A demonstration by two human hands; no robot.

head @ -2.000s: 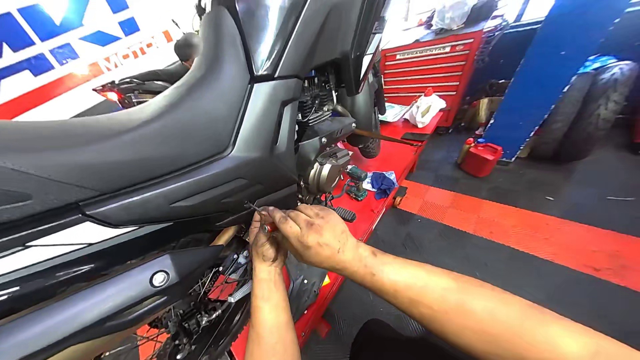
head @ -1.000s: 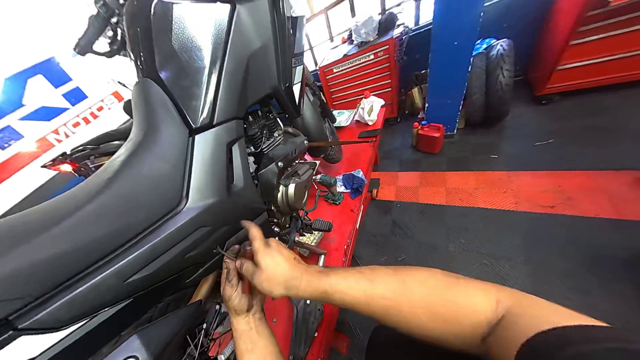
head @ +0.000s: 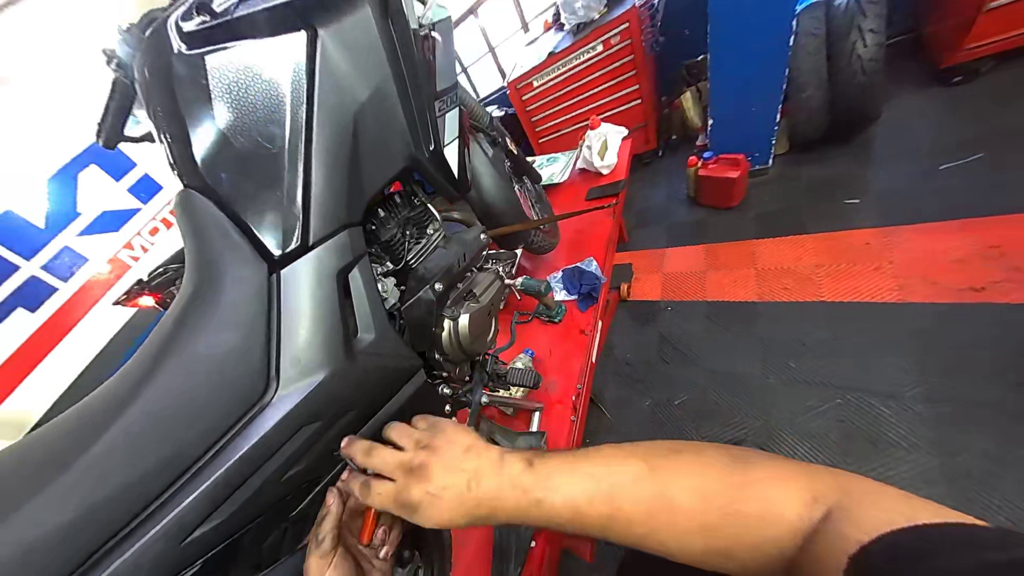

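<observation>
A motorcycle with grey-black side panels (head: 320, 352) fills the left of the head view, its engine (head: 472, 316) exposed at the middle. My right hand (head: 436, 472) reaches in from the right, its thumb and fingertips together at the lower edge of the side panel, around something small and dark that I cannot make out. Just below it, my left hand (head: 348, 540) is cupped palm up, fingers curled around a tool with an orange handle (head: 369, 526). The tool's far end is hidden behind my right hand.
Under the motorcycle lies a red lift platform (head: 560, 352) with a cordless drill (head: 544, 296), a blue cloth (head: 582, 282), a bottle (head: 522, 370) and a white bag (head: 600, 148). Beyond stand a red tool chest (head: 588, 88), a blue column (head: 746, 80), tyres (head: 836, 72) and a red jerrycan (head: 722, 180).
The view has swung toward the motorcycle's front and the floor. Both hands stay close together by the panel's lower edge; my right index finger, raised a second ago, is now lowered.
</observation>
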